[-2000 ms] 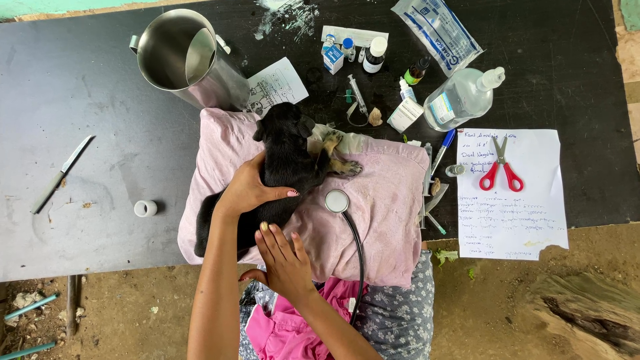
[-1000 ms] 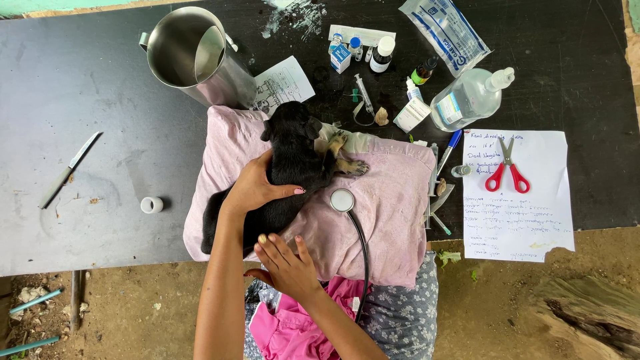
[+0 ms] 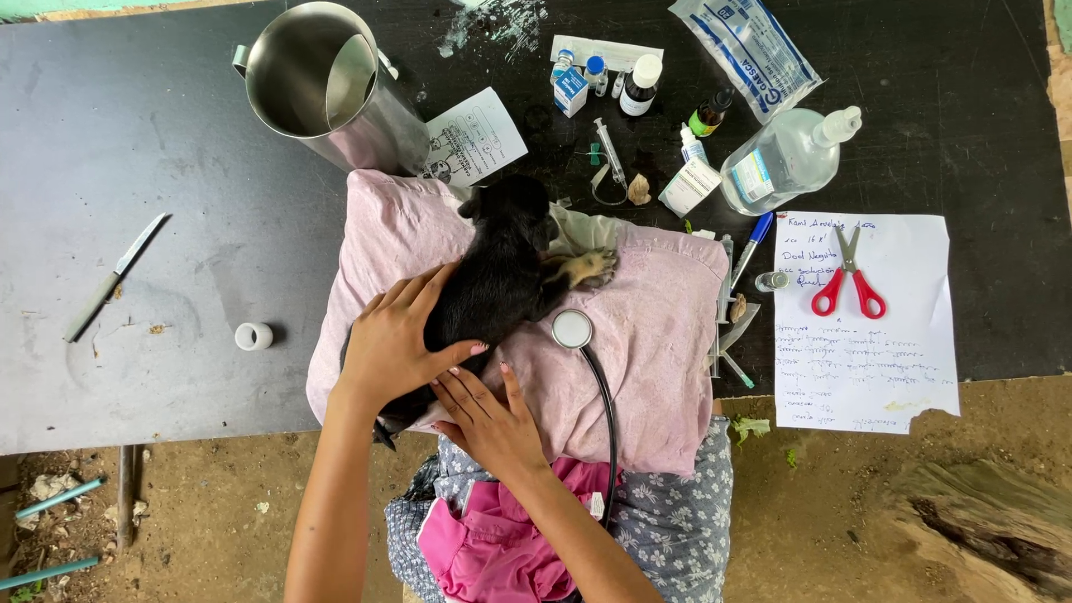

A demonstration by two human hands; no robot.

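Observation:
A small black puppy with tan paws [image 3: 494,272] lies on a pink cloth-covered cushion [image 3: 662,335] at the table's front edge. Across the puppy's back and side rests my left hand [image 3: 402,331], thumb spread from the fingers, gripping nothing. My right hand [image 3: 490,419] lies flat by the puppy's hindquarters, partly on the cushion, its fingertips close to my left thumb. A stethoscope's chest piece [image 3: 572,329] sits right of the puppy, its black tube running down toward my lap. The puppy's hind legs are mostly hidden.
A steel jug [image 3: 368,126] stands behind the cushion. Medicine bottles [image 3: 640,85], a syringe [image 3: 611,151] and a clear plastic bottle [image 3: 783,159] are at the back right. Red-handled scissors [image 3: 847,280] lie on a written sheet [image 3: 871,360]. A knife [image 3: 117,276] and white cap [image 3: 253,337] lie left.
My right hand and its fingers have shifted slightly against the puppy's rear. My left hand stays on its back. The stethoscope has not plainly moved.

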